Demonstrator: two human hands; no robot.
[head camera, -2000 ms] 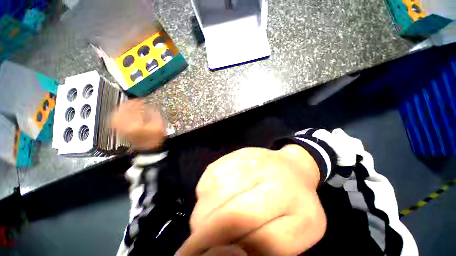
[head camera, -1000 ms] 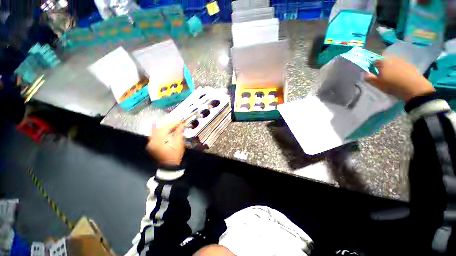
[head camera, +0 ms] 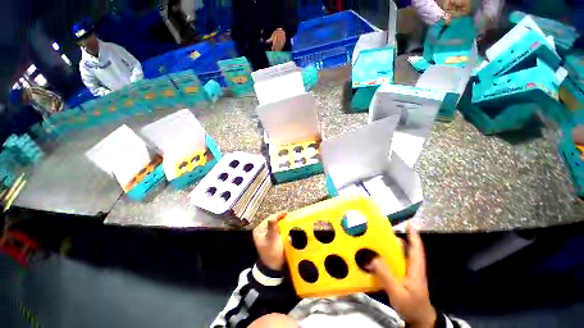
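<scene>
A yellow insert (head camera: 319, 250) with two rows of round holes is held up in front of me, face towards me. My left hand (head camera: 270, 243) grips its left edge. My right hand (head camera: 410, 278) is at its right edge, with a finger over the lower right hole. Just behind it an open teal box (head camera: 406, 204) stands on the bench, white inside, lid up; the insert overlaps its near part in view. A leaning stack of white inserts (head camera: 251, 198) lies to the left of the box.
A filled box (head camera: 296, 173) with yellow inside stands behind the stack, two more (head camera: 208, 154) to its left. Another open box (head camera: 410, 102) and piled teal boxes (head camera: 517, 83) are at the right. A blue crate (head camera: 333, 38) and several people (head camera: 105, 62) are beyond the bench (head camera: 486, 186).
The yellow insert is now in both my hands. My right hand has left the box at the right, and my left hand has left the stack. The open box stands nearer the middle.
</scene>
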